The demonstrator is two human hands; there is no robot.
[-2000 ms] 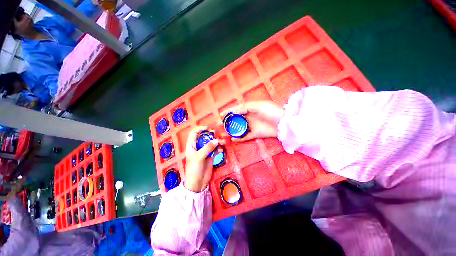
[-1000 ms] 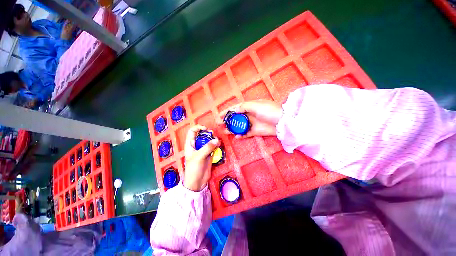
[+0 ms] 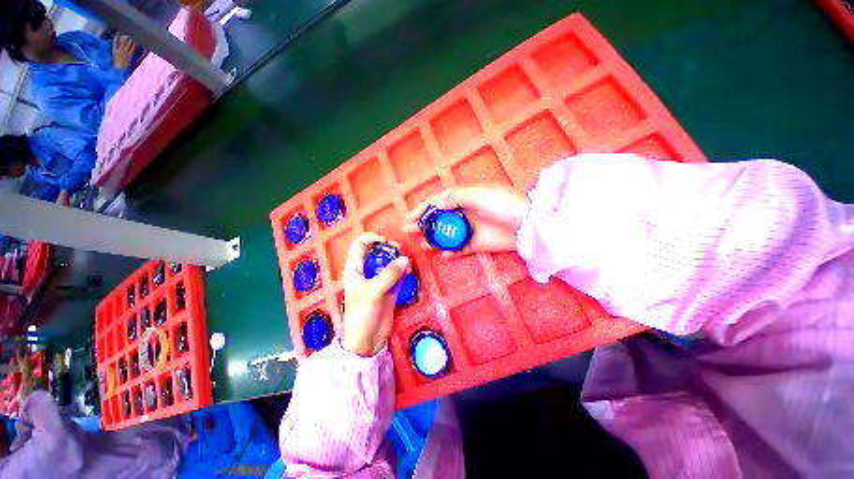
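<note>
A red-orange foam tray (image 3: 482, 329) with square pockets lies tilted under my hands. My left hand (image 3: 371, 297) holds a round smartwatch (image 3: 380, 260) with a blue screen, thumb on its lower edge. Another blue-lit watch (image 3: 406, 290) shows just beside my left thumb, partly hidden. My right hand (image 3: 489, 217) holds a watch (image 3: 447, 229) with a bright blue screen and white marks. A watch with a pale blue-white screen (image 3: 430, 355) sits in a near-edge pocket. Several dark blue-lit watches (image 3: 304, 275) sit in pockets at the tray's left end.
A second red-orange tray (image 3: 198, 339) at the left holds dark watches, with a yellow ring (image 3: 154, 347) on it. A small white round-headed item (image 3: 217, 341) is beside it. A pale metal post (image 3: 122, 231) crosses the left. People in blue smocks sit at upper left.
The near-edge pocket watch's screen went from orange to pale pink to pale blue-white. The watch by my left thumb went from light blue to yellow to dark blue. Both hands stay nearly still.
</note>
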